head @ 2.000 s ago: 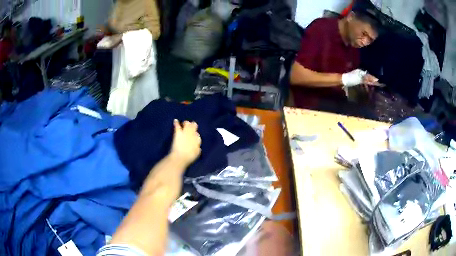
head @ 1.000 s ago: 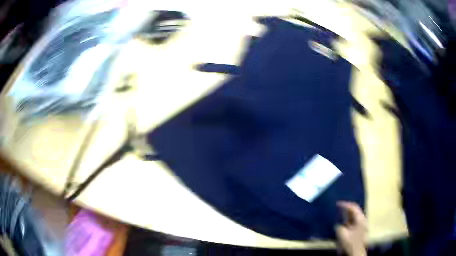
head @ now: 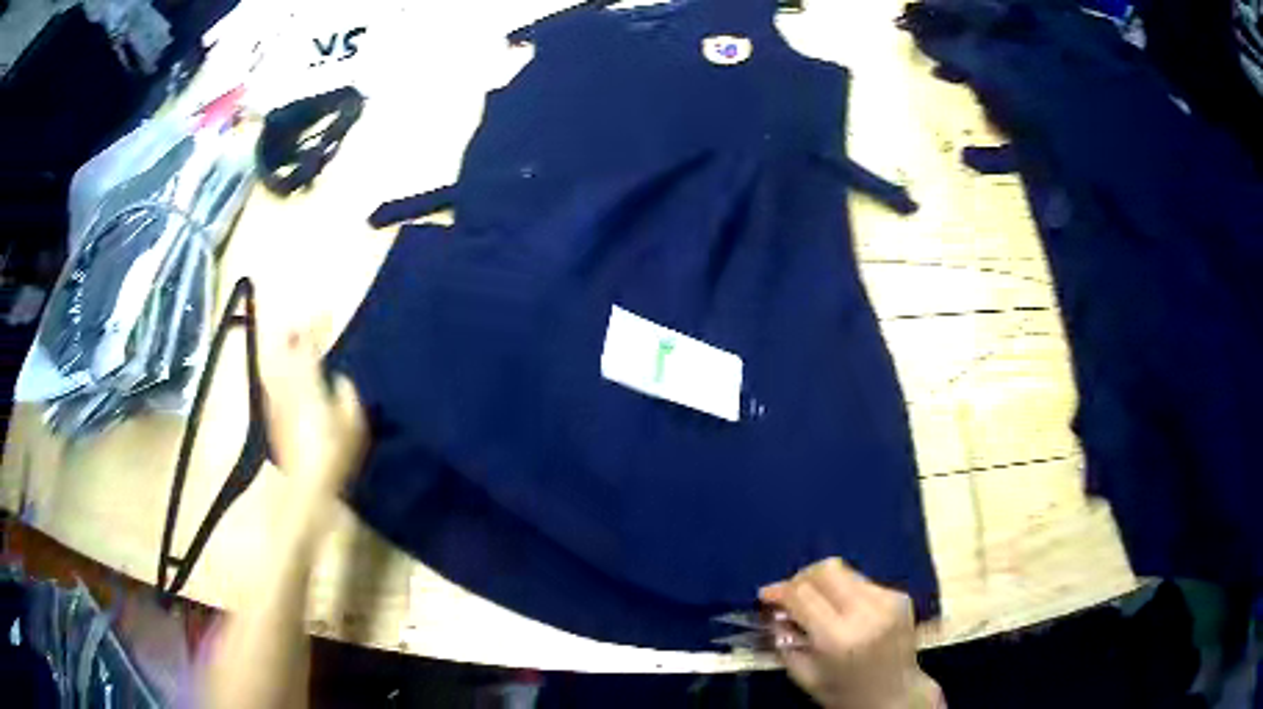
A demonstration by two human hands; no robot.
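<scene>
A navy pinafore dress [head: 776, 471] lies spread on the pale wooden table, chest away from me, with a crest badge [head: 727, 50], side straps and a white tag [head: 672, 364] on the skirt. My right hand [head: 845, 630] is closed on thread snips [head: 748, 630], their small metal blades pointing left over the hem. My left hand [head: 316, 416] is blurred at the skirt's left edge. Whether its fingers hold the cloth cannot be told.
A black hanger [head: 184, 506] lies left of the dress. Bagged garments [head: 132, 298] and a black coil [head: 308, 136] are at the upper left. A second navy garment [head: 1163, 305] covers the right side. The table's curved front edge [head: 1025, 623] is near me.
The view has turned from the blue pile to the table, then steadied over the dress. My left hand has come into view at the skirt. The snips now show in my right hand.
</scene>
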